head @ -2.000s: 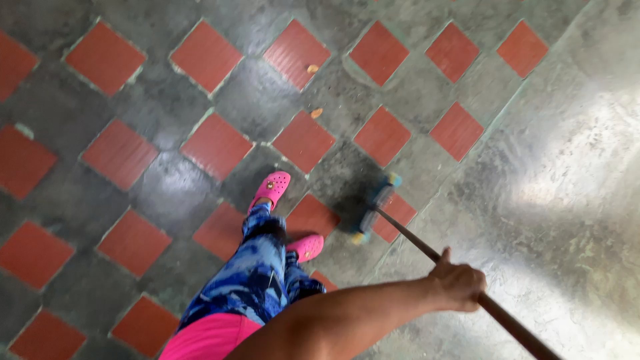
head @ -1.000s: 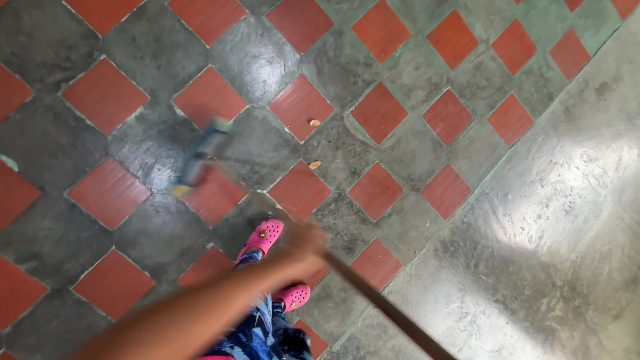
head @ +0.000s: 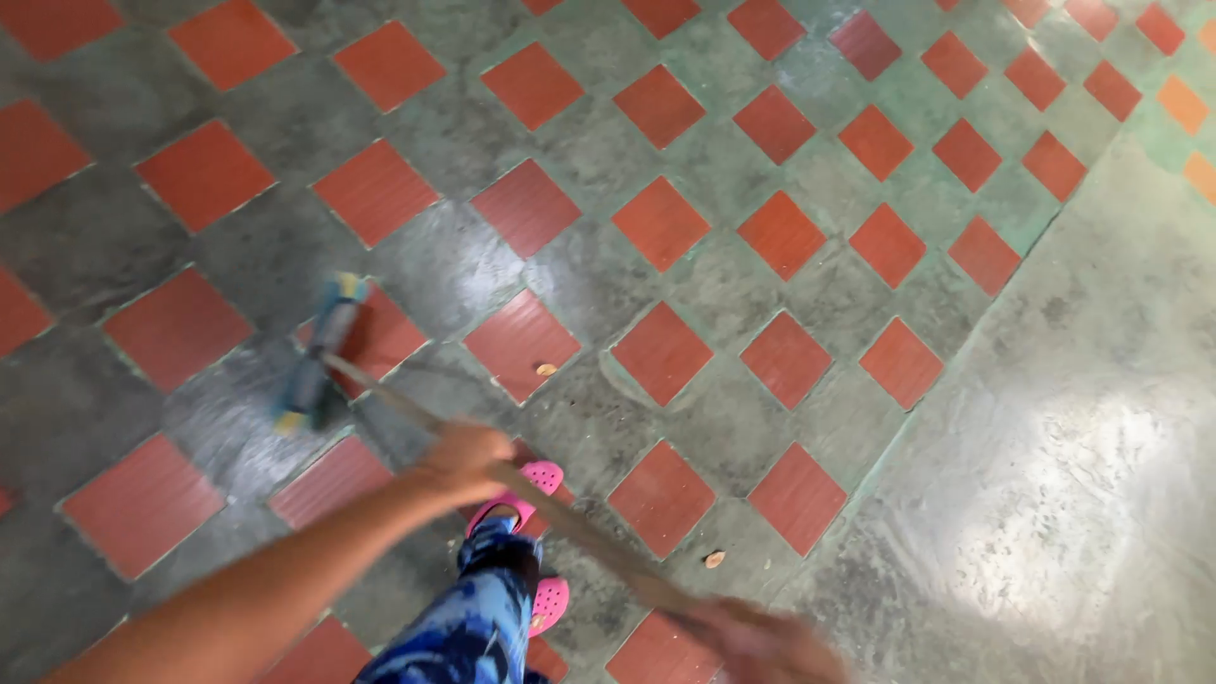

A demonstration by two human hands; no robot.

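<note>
A push broom has a blurred blue head with yellow ends [head: 318, 353] low over the floor, left of the middle of the head view. Its long brown handle [head: 589, 537] slants down to the right. My left hand [head: 465, 463] grips the handle's lower part, above a pink clog. Blurred at the bottom edge, my right hand [head: 774, 644] is closed around the upper part. A small tan scrap [head: 546, 370] lies on a red tile and another scrap [head: 714, 559] on the grey floor, both right of the broom head.
Red diamond tiles [head: 662, 353] are set in a grey cement floor, with a smooth pale floor strip [head: 1035, 532] at the right. My feet are in pink clogs [head: 543, 478] below the left hand, close beside the handle.
Across the frames the broom head has gone from the right of my feet to their left. My left hand has moved left with the handle. My right hand has come into view.
</note>
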